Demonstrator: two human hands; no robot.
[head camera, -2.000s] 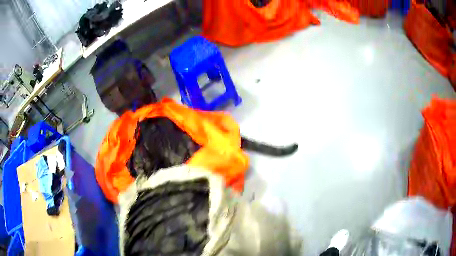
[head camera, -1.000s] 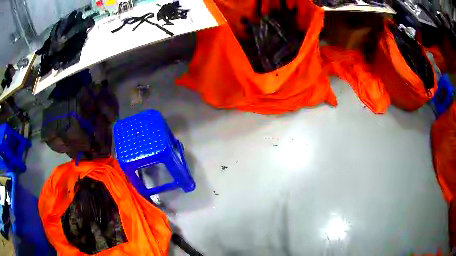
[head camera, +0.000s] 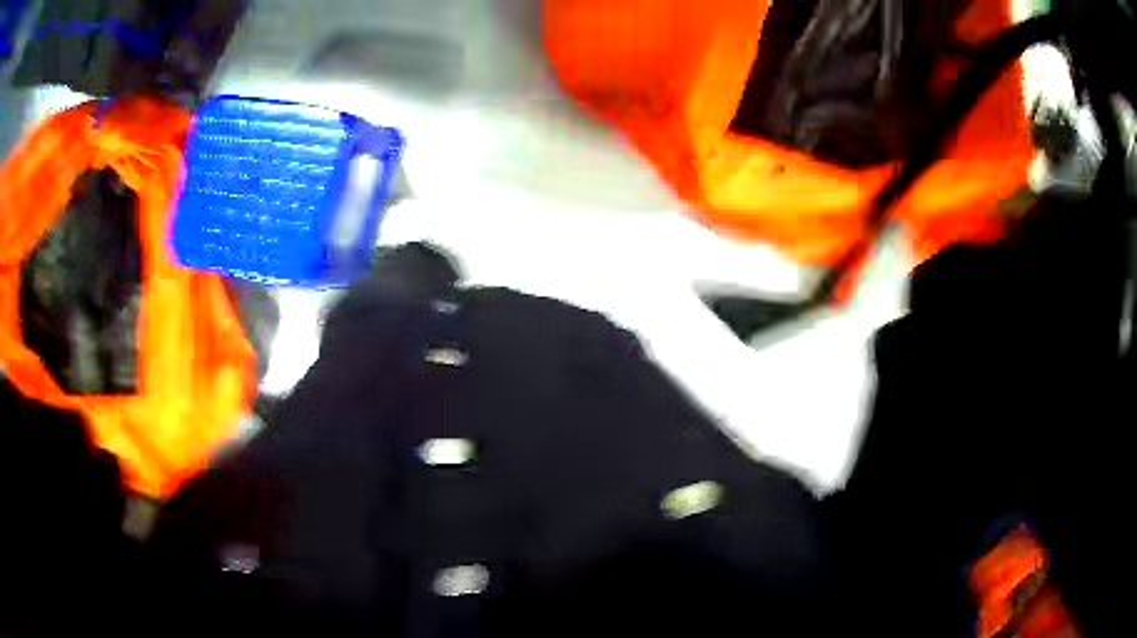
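Observation:
The view is dark and blurred. The blue stool (head camera: 268, 193) stands at the upper left, between two orange sacks. The left orange sack (head camera: 206, 361) is open and shows dark contents. The right orange sack (head camera: 648, 94) is also open, with dark pieces inside. A long black strip (head camera: 929, 150) crosses the front of the right sack. I cannot make out my left hand. A dark sleeve shape rises at the right; a small tan, blurred patch above it may be part of my right hand, but its grip cannot be told.
My dark buttoned jacket (head camera: 536, 411) fills the lower middle. Bright floor (head camera: 599, 237) shows between the stool and the right sack. A dark bundle (head camera: 125, 50) is at the upper left. A small orange patch (head camera: 1022, 580) shows at the lower right.
The view has tilted down onto my jacket. The stool appears higher and further left, and the right sack looks nearer. A dark sleeve shape has come in at the right.

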